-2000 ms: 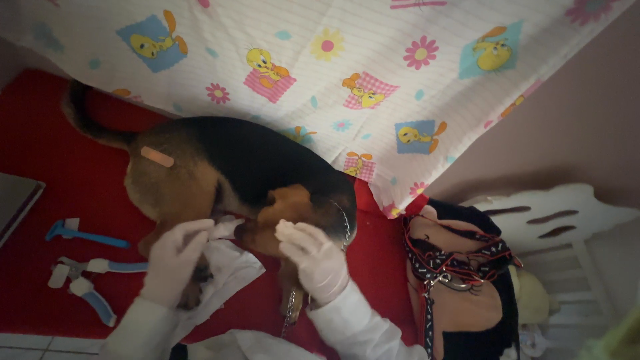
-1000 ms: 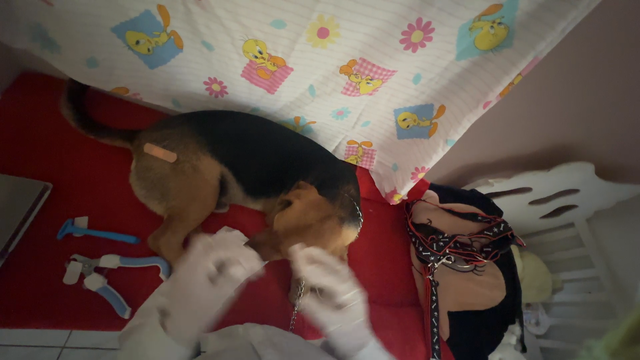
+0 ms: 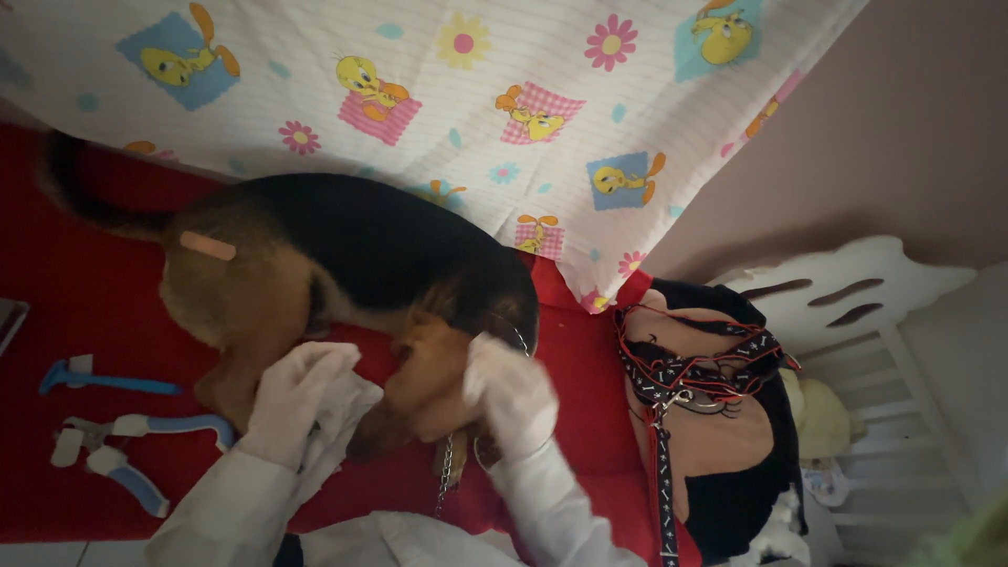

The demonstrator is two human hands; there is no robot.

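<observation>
A black and tan dog (image 3: 370,244) lies on its side on a red cushioned surface, an adhesive bandage (image 3: 208,245) on its haunch and a metal chain (image 3: 446,472) at its neck. My left hand (image 3: 303,402), in a white glove, holds a crumpled white cloth or paper (image 3: 346,409) beside the dog's hind leg and muzzle. My right hand (image 3: 512,394), also gloved and blurred, is at the dog's head; whether it holds anything cannot be told. Left of my left hand lie a blue disposable razor (image 3: 110,380) and nail clippers (image 3: 134,433) with blue and white handles.
A patterned curtain or sheet (image 3: 472,118) hangs behind the dog. On the right, a black and red harness with leash (image 3: 693,362) lies on a black and tan cushion (image 3: 717,449), near a white slatted crib or bed frame (image 3: 906,409). Part of a flat grey object (image 3: 9,319) shows at left.
Two seconds ago a white sheet lay spread under my left hand; now white material is bunched in that hand. My right hand has moved relative to the dog's head.
</observation>
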